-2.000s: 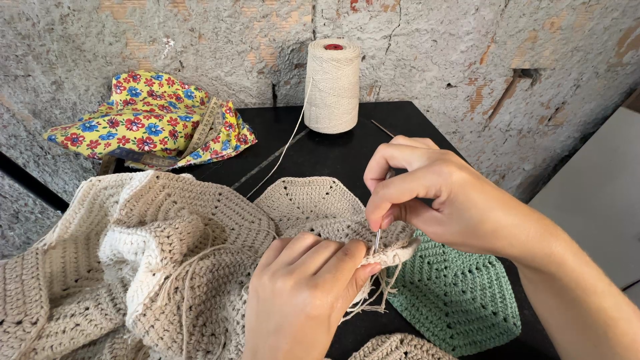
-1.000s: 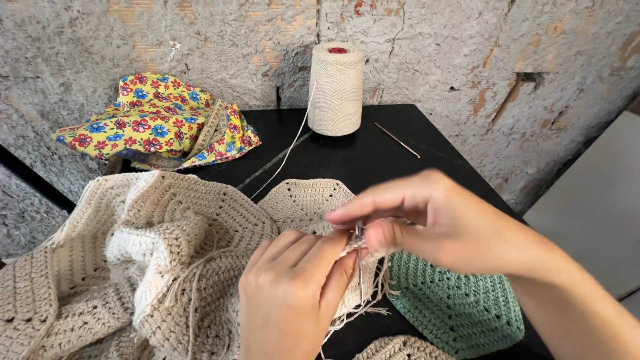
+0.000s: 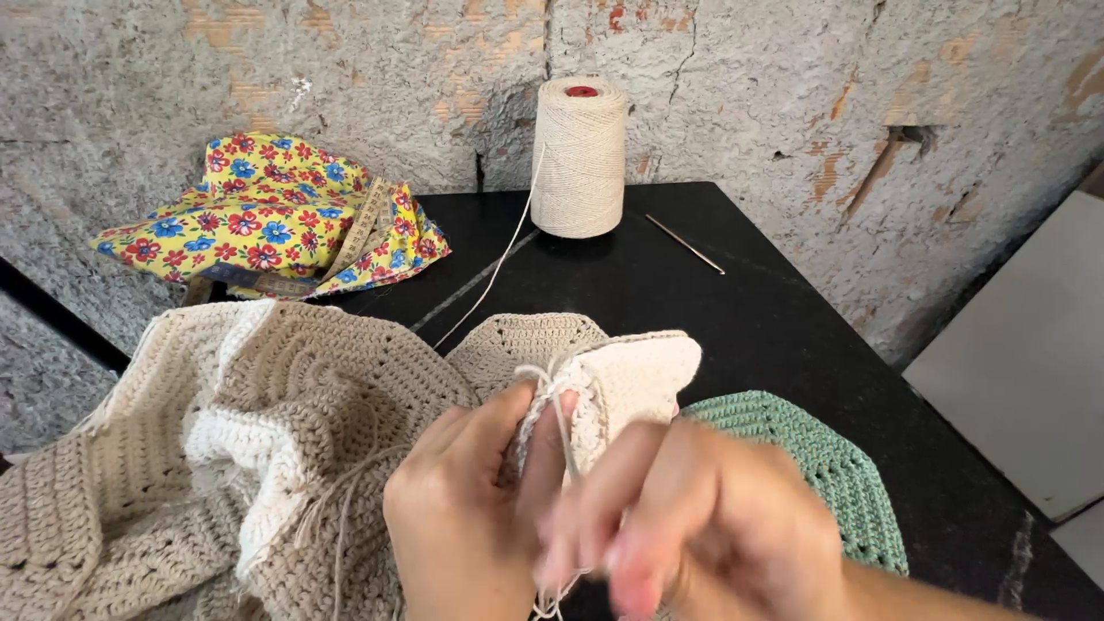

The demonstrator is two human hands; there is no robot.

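My left hand [image 3: 474,509] pinches a cream crocheted piece [image 3: 642,366] along its edge, with loose yarn ends by the thumb and fingertips. My right hand [image 3: 690,517], blurred, is just right of it and lower, its fingers bent near a yarn strand [image 3: 565,435] that runs down from the piece. Whether its fingers hold the strand or a needle cannot be told. A large beige and white crocheted work [image 3: 345,371] lies heaped left of my left hand. Behind the hands is a beige crocheted motif [image 3: 526,349]; a green one [image 3: 811,457] lies partly under my right forearm.
On the black table [image 3: 690,302], a cone of cream yarn [image 3: 580,159] stands near the wall, its strand running down toward the crochet. A metal crochet hook [image 3: 686,244] lies to its right. Yellow flowered fabric [image 3: 267,216] with a measuring tape [image 3: 362,228] sits back left.
My right hand has come down from above the crocheted edge to its lower right. The piece in my left hand is turned, showing a broad cream face.
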